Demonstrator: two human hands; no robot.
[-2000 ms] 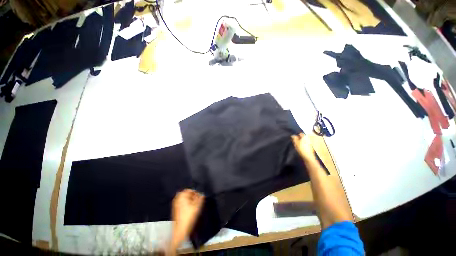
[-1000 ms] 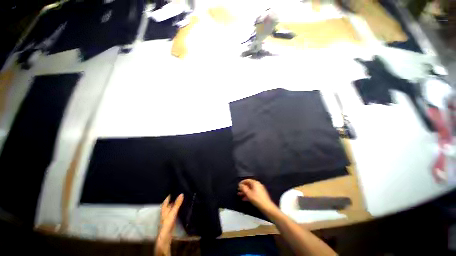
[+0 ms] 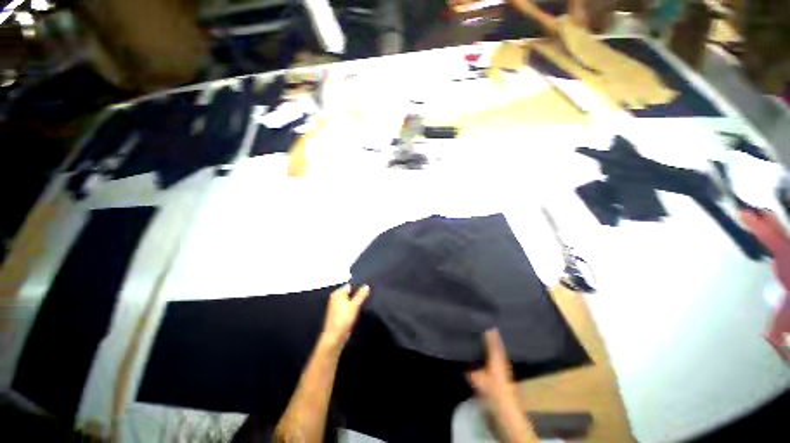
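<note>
A smaller black cloth piece (image 3: 455, 281), slightly greyer and wrinkled, lies over the right part of a long black cloth panel (image 3: 242, 350). My left hand (image 3: 345, 313) pinches the smaller piece at its left edge. My right hand (image 3: 495, 381) is blurred at its near edge, with a finger pointing forward over the cloth; whether it grips anything cannot be told. Tailor's shears (image 3: 575, 270) lie on the table right of the cloth. A grey metal weight (image 3: 561, 424) lies beside my right wrist.
Another black panel (image 3: 87, 294) lies at the left. Irregular black pieces (image 3: 637, 186) and red cloth (image 3: 773, 251) lie at the right. A cutting machine (image 3: 409, 147) stands farther back. Tan card patterns (image 3: 598, 65) lie at the far right.
My left hand has moved up from the near edge to the smaller piece's left edge, which is now curved and bunched. My right hand has moved right. The view has tilted up.
</note>
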